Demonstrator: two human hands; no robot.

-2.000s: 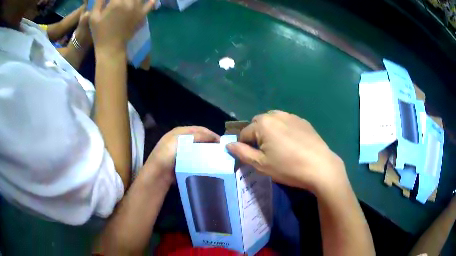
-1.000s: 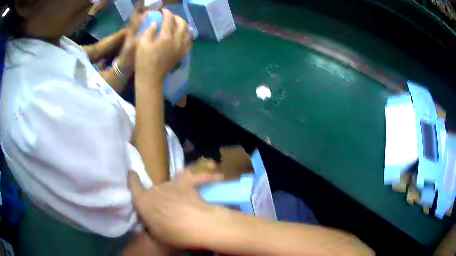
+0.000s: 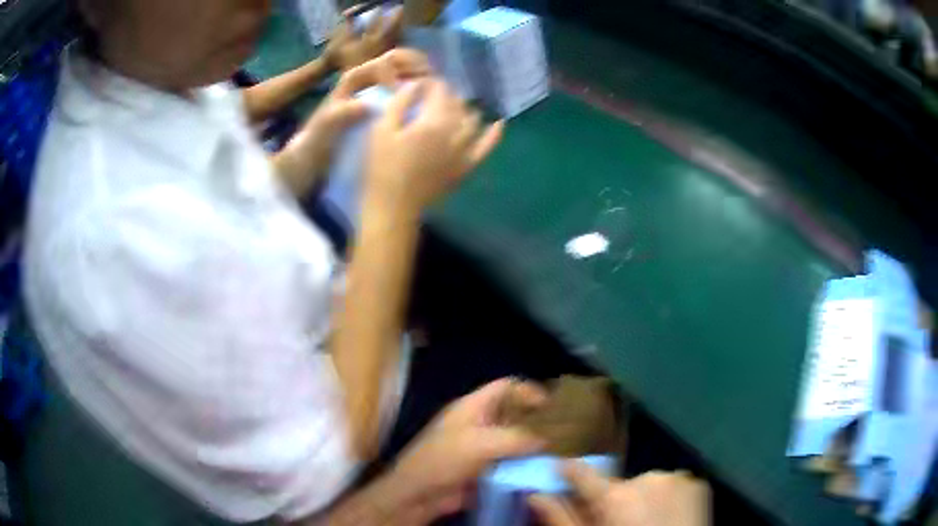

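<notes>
A light blue carton (image 3: 514,478) is at the bottom edge, cut off below. Its brown inner flap (image 3: 578,413) stands up at the far side. My left hand (image 3: 468,442) is on the carton's left side, its fingers by the brown flap. My right hand (image 3: 627,500) is at the near right, blurred and partly cut off, with fingers on the blue panel. The carton's lower part is hidden.
Flat white-blue blanks (image 3: 843,360) lie on the green bench (image 3: 669,277) at right. A white scrap (image 3: 587,245) lies mid-bench. A neighbour in a white shirt (image 3: 185,277) sits close at left, handling a carton. A blue-white box (image 3: 511,64) stands beyond.
The view has turned left, so the bench and neighbour sit further right. My carton is lower in the picture. My right arm, which crossed in front a second ago, is now at the carton's right.
</notes>
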